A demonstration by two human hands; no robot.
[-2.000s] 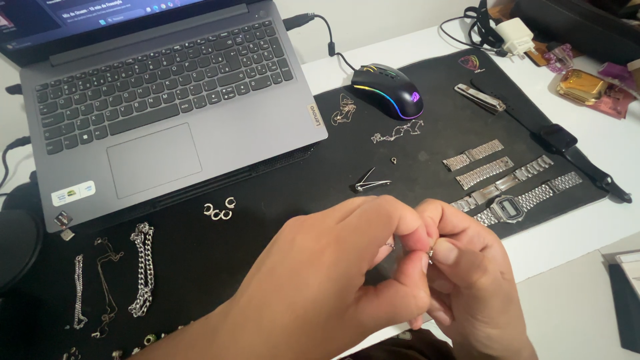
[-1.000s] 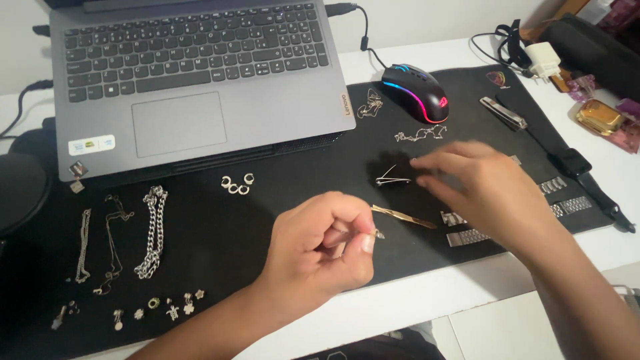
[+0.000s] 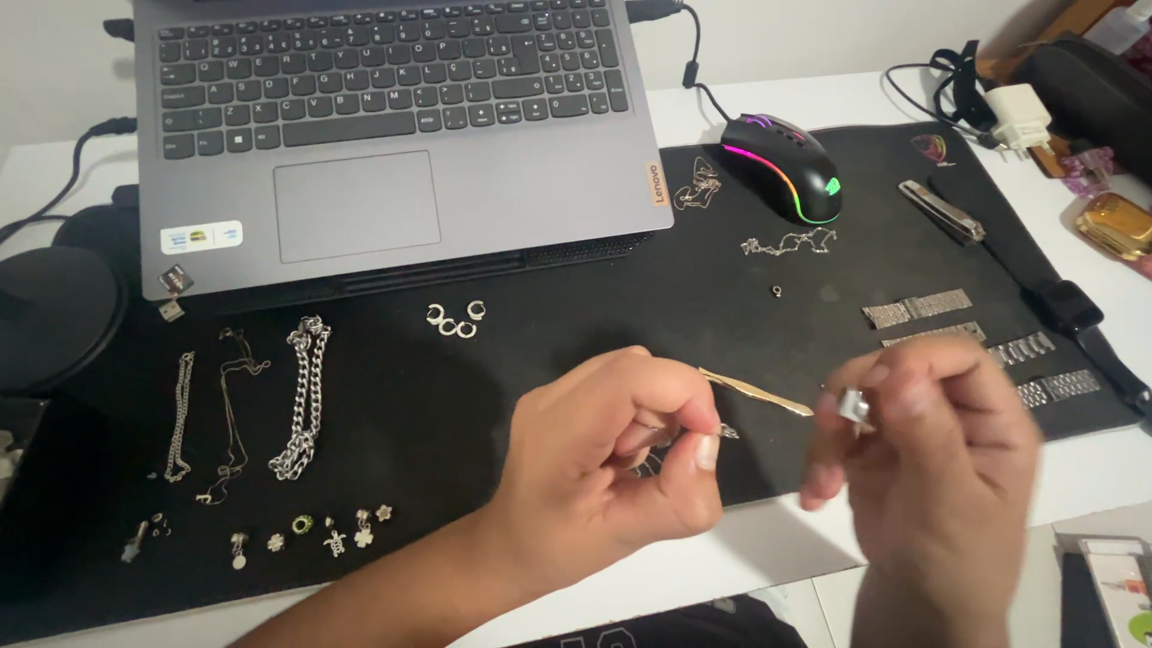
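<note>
My left hand (image 3: 621, 441) pinches a fine silver-coloured chain (image 3: 727, 432) between thumb and forefinger; part of the chain shows inside the curled fingers. To its right, my blurred right hand (image 3: 936, 450) grips a small shiny metal tool (image 3: 853, 407), seemingly the small nail clipper, mostly hidden by the fingers. Gold-coloured tweezers (image 3: 756, 393) lie on the black desk mat (image 3: 558, 387) between and beyond the hands. A tiny ring-like piece (image 3: 777, 292) rests farther back, near a thin chain (image 3: 789, 243).
Behind are a laptop (image 3: 355, 207) and a lit mouse (image 3: 783, 168). Chain necklaces (image 3: 308, 396), hoop earrings (image 3: 456, 319) and charms (image 3: 335, 540) lie left. Metal watch bands (image 3: 918, 308), a larger nail clipper (image 3: 941, 211) and a black smartwatch (image 3: 1066, 306) lie right.
The small nail clipper, lying on the mat in both earlier frames, is no longer there. My right hand, near it one second ago, now holds a metal tool closer to my left hand.
</note>
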